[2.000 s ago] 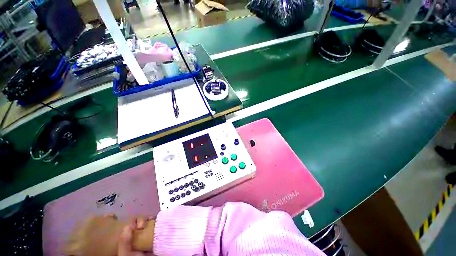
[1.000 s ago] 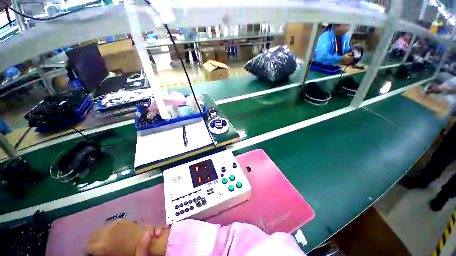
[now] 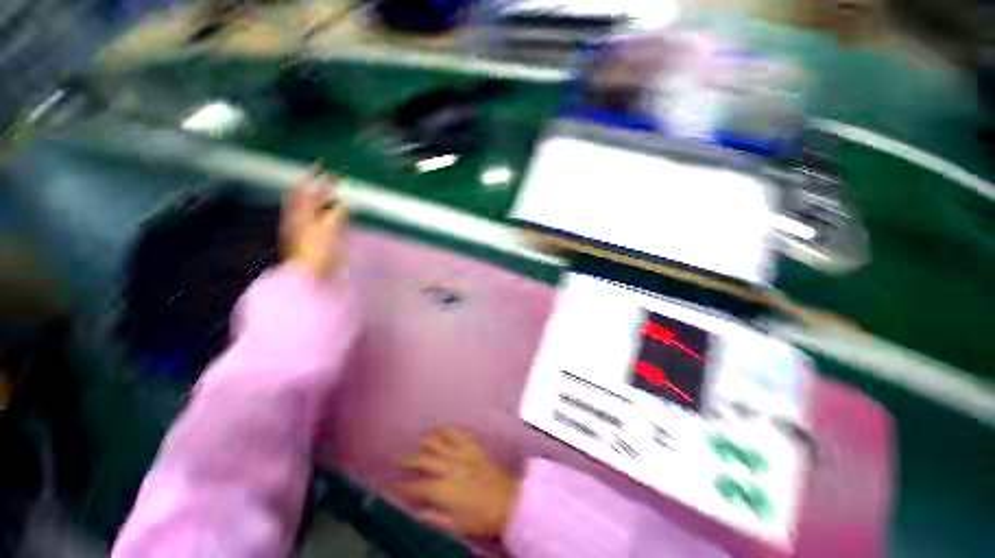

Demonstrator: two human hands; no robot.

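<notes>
The picture is blurred. The white headset tester (image 3: 666, 398) with red lit digits sits on the pink mat (image 3: 447, 349), at the right. My left hand (image 3: 313, 226) is raised at the mat's far left corner, beside the conveyor's pale rail; blur hides whether its fingers hold anything. My right hand (image 3: 458, 482) rests near the mat's near edge, left of the tester, fingers spread and with nothing seen in it. A black bristly pile (image 3: 202, 273) lies left of the mat, partly behind my left sleeve.
A notebook (image 3: 649, 202) with white pages lies behind the tester. A blue-rimmed tray (image 3: 622, 118) with mixed items stands behind it. Dark blurred objects, one (image 3: 442, 120) near the middle, lie on the green conveyor past the pale rail (image 3: 436, 221).
The view has swung left and down. My hands, together over the mat before, are now apart: the left has reached to the far left corner, the right lies spread near the near edge.
</notes>
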